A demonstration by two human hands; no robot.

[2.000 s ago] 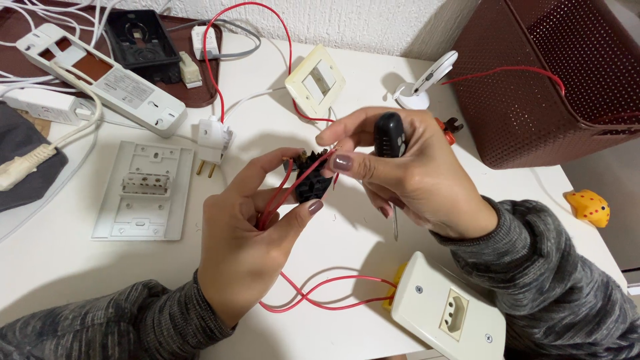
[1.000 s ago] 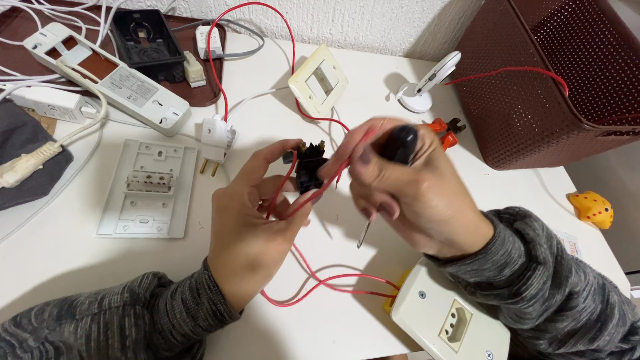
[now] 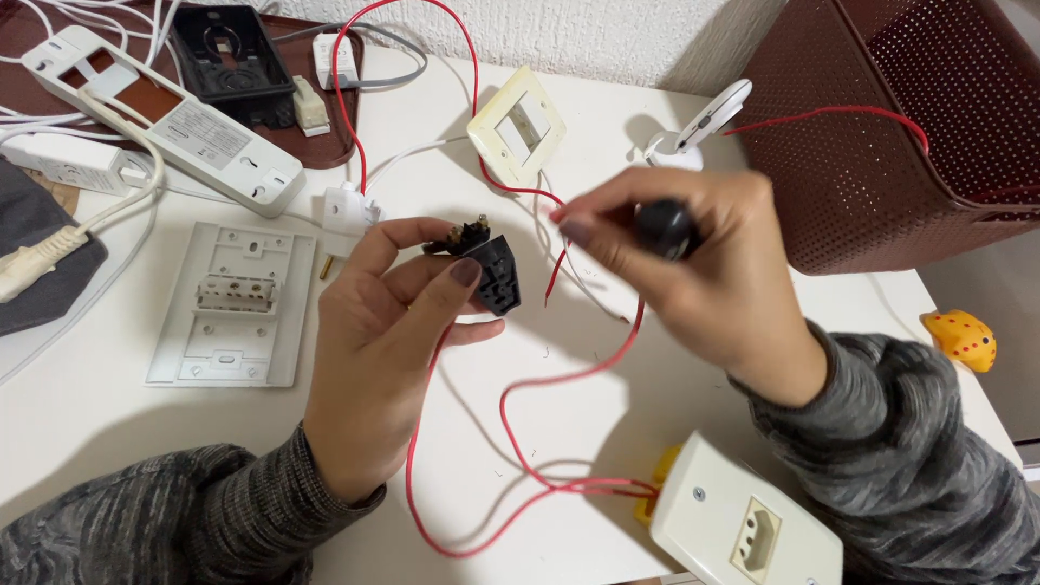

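Note:
My left hand holds a black plastic plug body, opened up with brass terminals on its upper part. A red wire runs from under that hand down to a cream wall socket with a yellow back. In my right hand are a black-handled screwdriver, its shaft hidden, and, between thumb and index finger, what looks like a second red wire from the same socket. Just left of the right hand hangs the bare end of another red wire. The right hand is slightly blurred.
A cream frame plate, a white plug and a white socket plate lie behind and left. Power strip, black box and cables fill the back left. A brown perforated basket and yellow toy are right.
My right hand has moved away from the black plug body, to the right, drawing a red wire with it. The left hand still holds the plug body, which is now more exposed.

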